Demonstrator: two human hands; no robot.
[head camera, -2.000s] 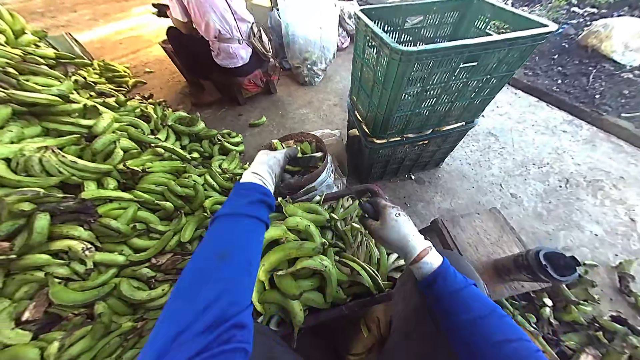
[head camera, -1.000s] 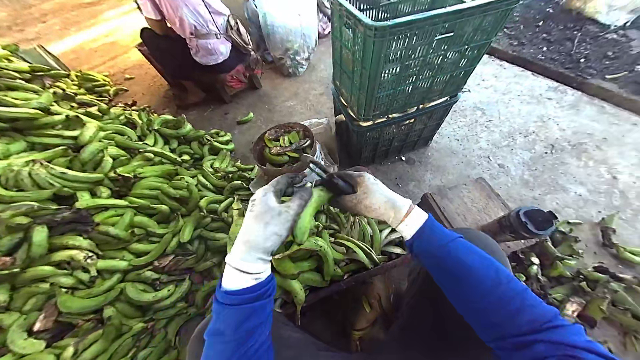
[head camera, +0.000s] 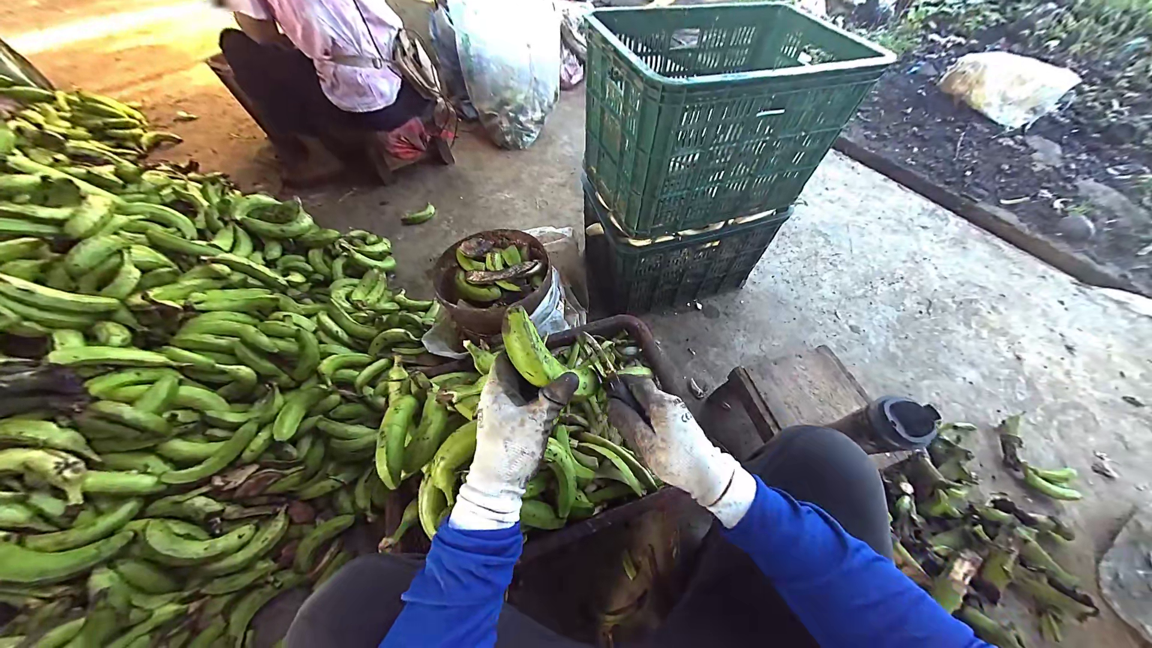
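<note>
My left hand (head camera: 515, 427), in a stained white glove, is closed around a green banana or plantain (head camera: 531, 349) above a dark-rimmed bin (head camera: 652, 346) that holds more green fruit and peel. Close by on the right, my gloved right hand (head camera: 661, 432) grips a small tool, perhaps a peeling knife, whose thin metal end (head camera: 597, 354) meets the fruit. Its handle is mostly hidden by my fingers. A round rusty container (head camera: 468, 315) with green fruit and a brown-stained piece stands just beyond the bin.
A large heap of green fruit (head camera: 207, 360) fills the left. Stacked green plastic crates (head camera: 702, 135) stand ahead. A seated person (head camera: 351, 63) is at the upper left, beside a filled plastic bag (head camera: 508, 67). At right are a wooden board (head camera: 801, 387), a dark tumbler (head camera: 891, 423) and scattered peels (head camera: 981, 540).
My left hand has moved from near the round container to above the bin, where it holds a fruit. The right hand has stayed with the tool.
</note>
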